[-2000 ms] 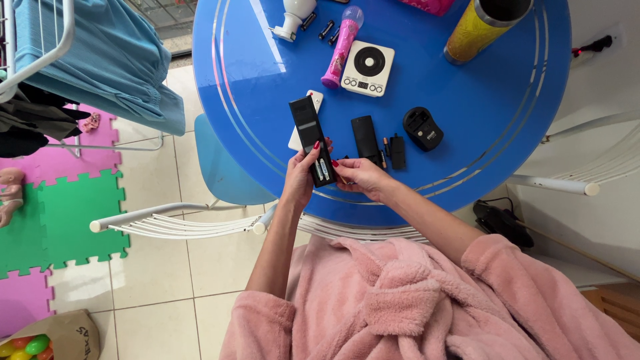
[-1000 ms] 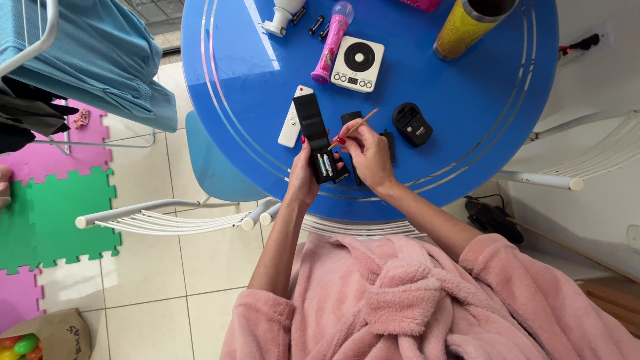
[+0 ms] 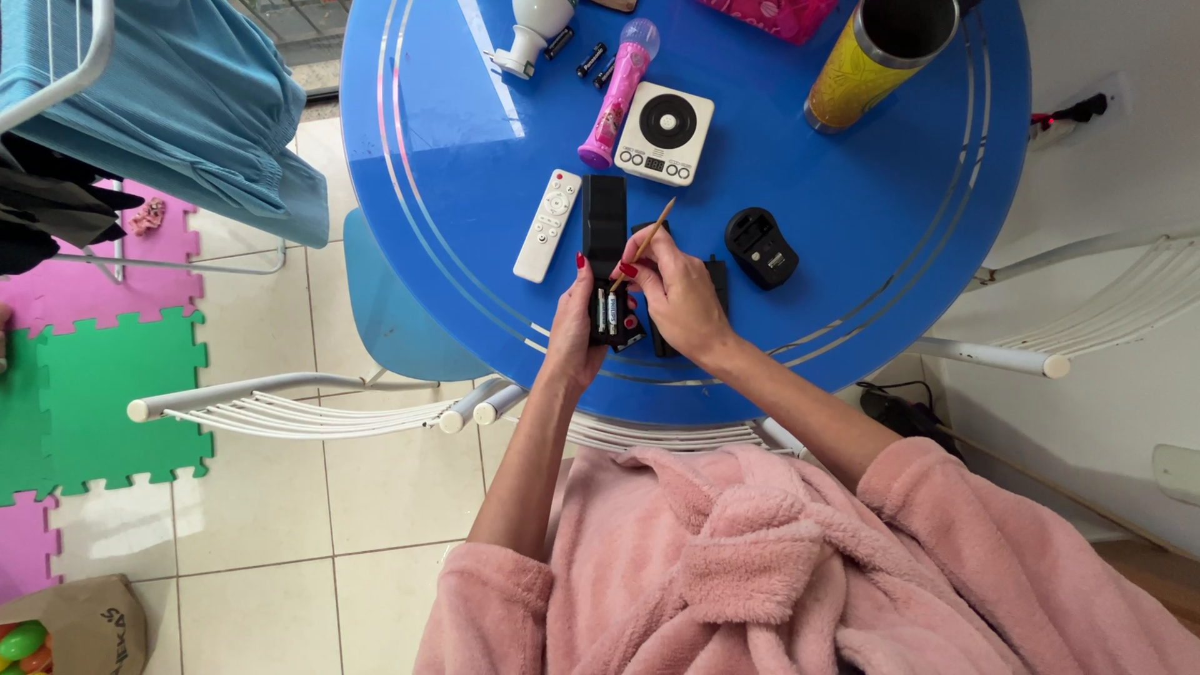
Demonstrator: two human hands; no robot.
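Observation:
My left hand [image 3: 572, 333] holds a black battery-powered device [image 3: 605, 220], with its battery compartment facing up and two batteries [image 3: 607, 311] lying side by side in it. A thin pointed wooden stick [image 3: 657, 228] is pinched in my right hand [image 3: 682, 298], its lower end at the top of the batteries. Partly hidden behind my right hand lie dark objects, one of them a black piece [image 3: 717, 281]. A white remote control [image 3: 547, 225] rests left of the device, and a black wireless mouse [image 3: 761, 248] with its underside up lies to the right.
On the round blue table [image 3: 450, 178] are a pink toy microphone [image 3: 621, 94], a white device with a black dial [image 3: 665, 133], several loose batteries [image 3: 592, 60], a white bulb-shaped object [image 3: 539, 33] and a yellow tumbler [image 3: 872, 70]. White chair frames [image 3: 309, 412] stand around the table edge.
My right hand has come up with the wooden stick, which was not in it two seconds ago, and its lower end is now at the batteries. The white remote is more fully uncovered.

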